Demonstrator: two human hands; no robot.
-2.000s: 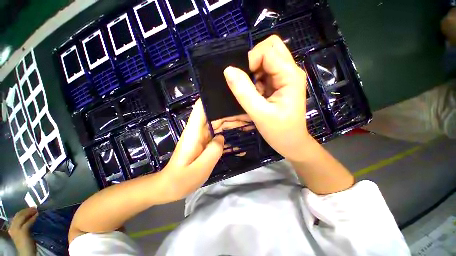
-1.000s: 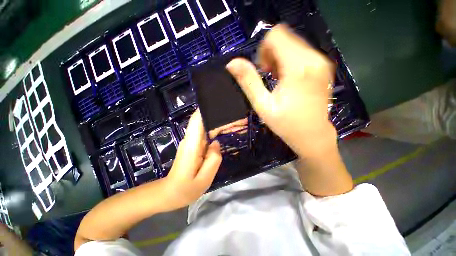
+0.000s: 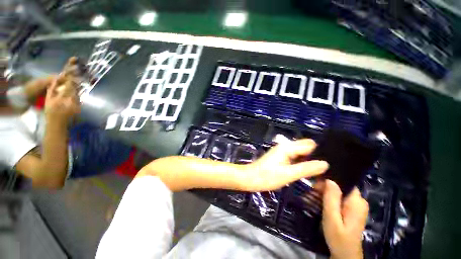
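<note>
A dark, flat rectangular panel (image 3: 349, 157), possibly a display module, is held tilted above a shiny black blister tray (image 3: 230, 126). My left hand (image 3: 285, 164) comes from the left, its fingertips at the panel's left edge. My right hand (image 3: 346, 217) is at the panel's lower edge, thumb up against it; its other fingers are partly hidden. Both hands are bare and somewhat blurred. The tray's upper row holds several panels with white rectangular outlines (image 3: 293, 85), above bluish ribbed areas.
White ladder-like grids (image 3: 175, 83) lie on the dark green bench left of the tray, with a small dark scrap beside them. A co-worker's hands (image 3: 63, 93) are at far left near another white grid. A pale rail (image 3: 283, 50) runs behind. Dark trays (image 3: 399, 35) show at upper right.
The view has swung left, so the tray and hands appear further right and the co-worker shows. My right hand has moved from above the panel to its lower edge.
</note>
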